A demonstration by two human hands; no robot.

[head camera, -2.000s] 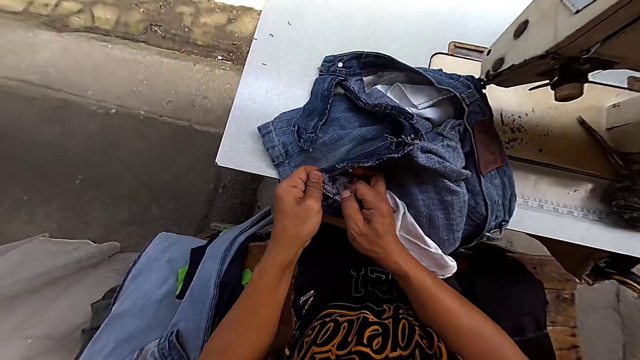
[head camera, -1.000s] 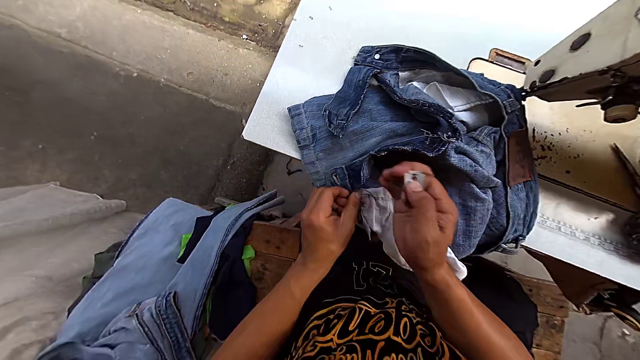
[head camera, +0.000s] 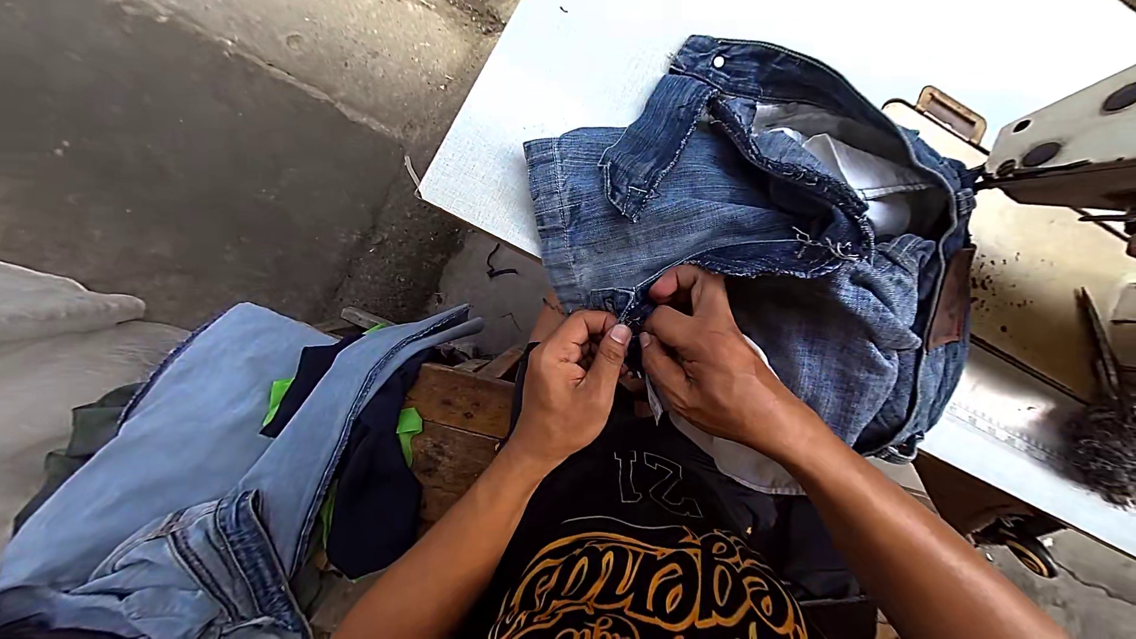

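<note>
A pair of blue denim jeans lies partly on the white table, its waistband, frayed fly edges and white pocket lining turned toward me. My left hand pinches a dark denim edge near the table's front edge between thumb and forefinger. Close beside it on the right, my right hand grips the same edge with curled fingers. White pocket cloth hangs below my right hand. Whether my right hand also holds something small cannot be seen.
A sewing machine head stands at the right over its metal bed, with dark tweezers and a dark brush near it. The white table ends at its left corner. Light blue jeans lie on a wooden box at lower left.
My right hand has moved from the pocket cloth, where it held a small pale thing one second ago, to the denim edge beside my left hand.
</note>
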